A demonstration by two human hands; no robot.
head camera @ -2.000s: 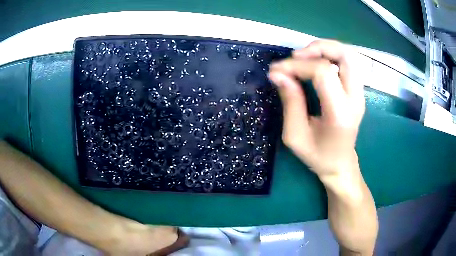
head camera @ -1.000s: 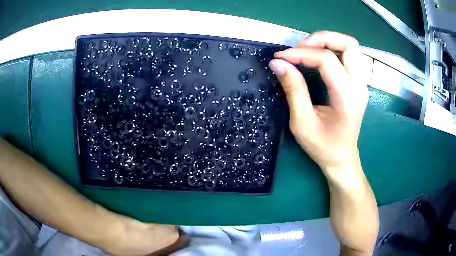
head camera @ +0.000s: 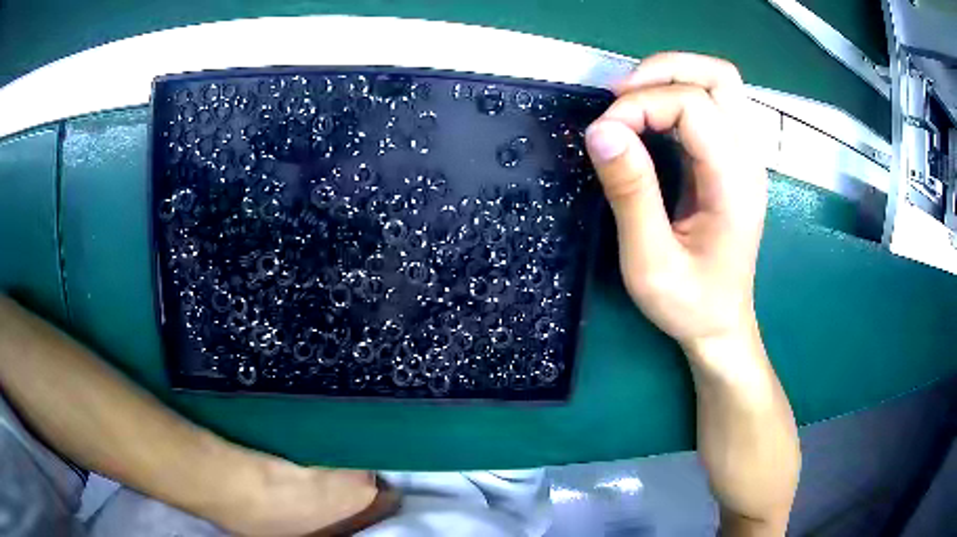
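A black tray [head camera: 580, 315] with a low rim lies on the green bench, covered with many tiny shiny black rings. Rings lie thickly over its lower and left parts and thinly near the upper right. My right hand [head camera: 687, 199] is at the tray's upper right corner, thumb and curled index finger close together at the rim, seemingly gripping it; the exact contact is hidden. My left hand [head camera: 304, 501] rests low at the bottom edge over the lap, its fingers hidden, so what it holds cannot be seen.
The green bench [head camera: 829, 315] extends right of the tray. A pale rail [head camera: 420, 40] runs behind the tray, with a dark green belt [head camera: 525, 19] beyond it. Silver metal machine parts [head camera: 923, 157] stand at the far right.
My right hand, blurred at first, is now sharper and has shifted slightly up and right. The tray has moved slightly and some ring glints have changed. My left hand has barely moved.
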